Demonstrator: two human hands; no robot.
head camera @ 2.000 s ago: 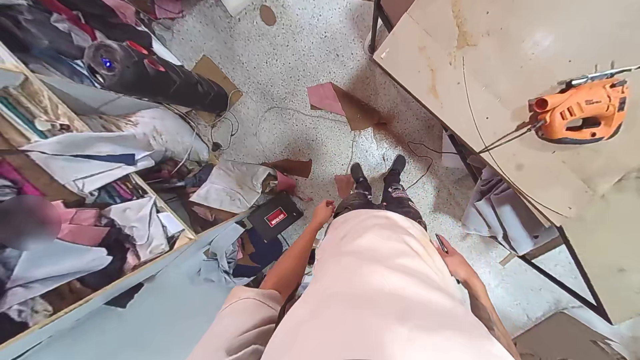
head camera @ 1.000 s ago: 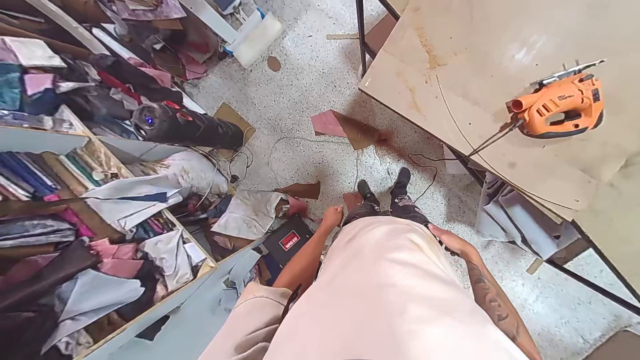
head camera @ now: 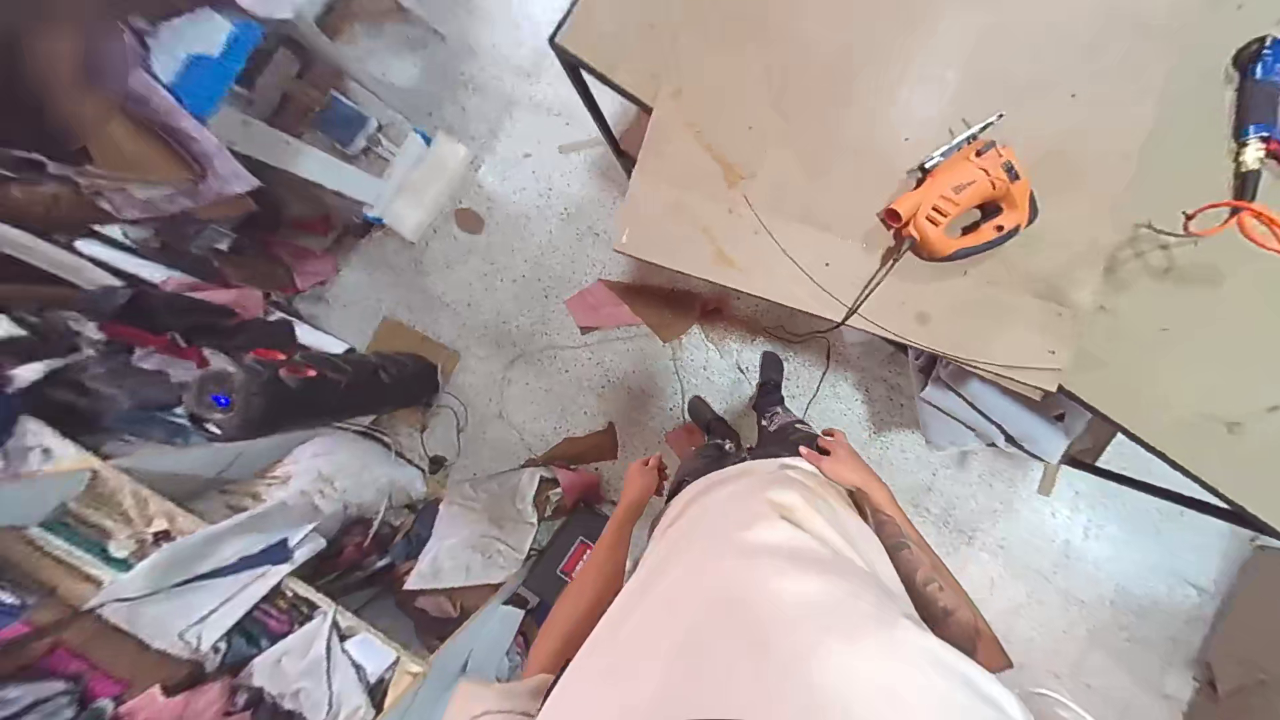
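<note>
My left hand [head camera: 643, 480] hangs beside my left thigh, its fingers curled; whether anything small is inside does not show. My right hand [head camera: 836, 460] rests at the hem of my pale shirt [head camera: 800, 600], thumb and fingers apart, near the dark trousers. An orange jigsaw [head camera: 965, 205] lies on its side on the wooden sheet on the table, ahead and to the right of both hands. Its cord [head camera: 877, 285] runs over the table's edge toward the floor. At the far right lies a blue and black power tool [head camera: 1256, 110] with an orange cable [head camera: 1235, 215].
The wooden table [head camera: 760, 150] has a dark metal frame. At left, shelves [head camera: 350, 625] overflow with fabric and leather scraps. A black cylindrical speaker [head camera: 320, 393] lies beside them. Scraps [head camera: 605, 305] and thin cables lie on the speckled floor near my feet, and a dark case [head camera: 565, 560] stands close to my left arm.
The view has shifted, bringing the blue and black tool into sight. My right hand has moved from beside my hip to the front of my shirt's hem. The jigsaw lies as before.
</note>
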